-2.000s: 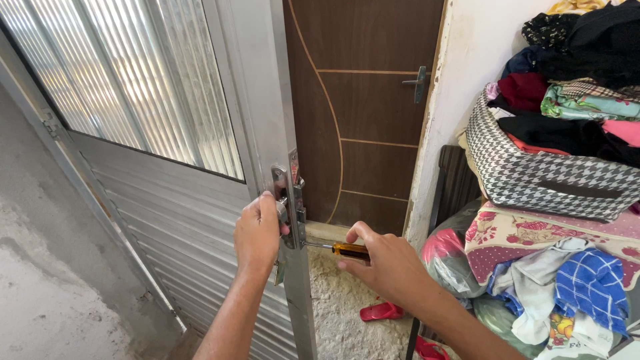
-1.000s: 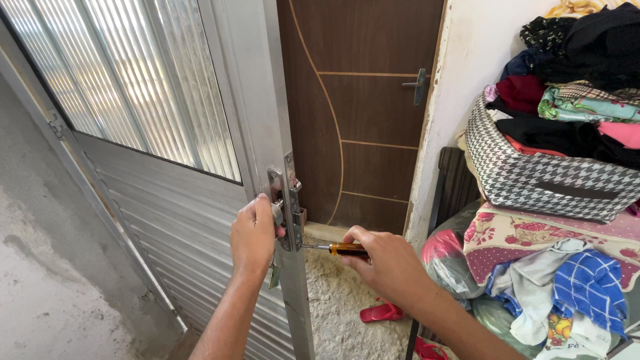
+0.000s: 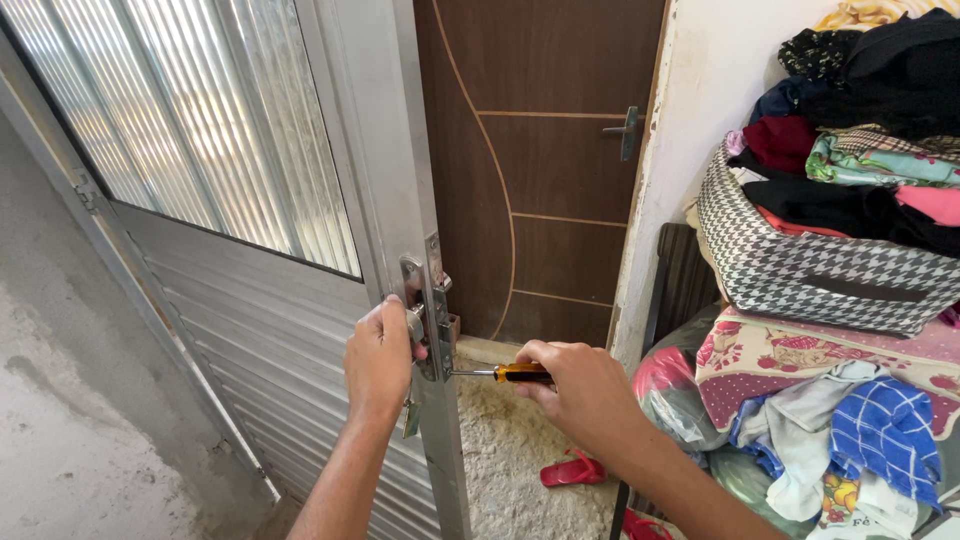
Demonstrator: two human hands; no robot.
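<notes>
My left hand (image 3: 380,360) grips the lever handle (image 3: 415,322) on the near face of a grey metal door (image 3: 390,187). My right hand (image 3: 581,382) holds a screwdriver (image 3: 517,373) by its amber and black handle. The shaft lies roughly level, and its tip meets the lower end of the lock's edge plate (image 3: 433,277). The lock body (image 3: 442,307) stands partly out of the door's edge, beside the handle plate. Below my left hand hangs a key tag (image 3: 410,420). My fingers partly cover the handle.
Behind the metal door stands a brown wooden door (image 3: 555,172). At right, a houndstooth fabric box (image 3: 817,277) full of clothes rests on a floral cloth (image 3: 750,345), with more garments below. A red sandal (image 3: 573,471) lies on the rough floor. A concrete wall (image 3: 82,390) is at left.
</notes>
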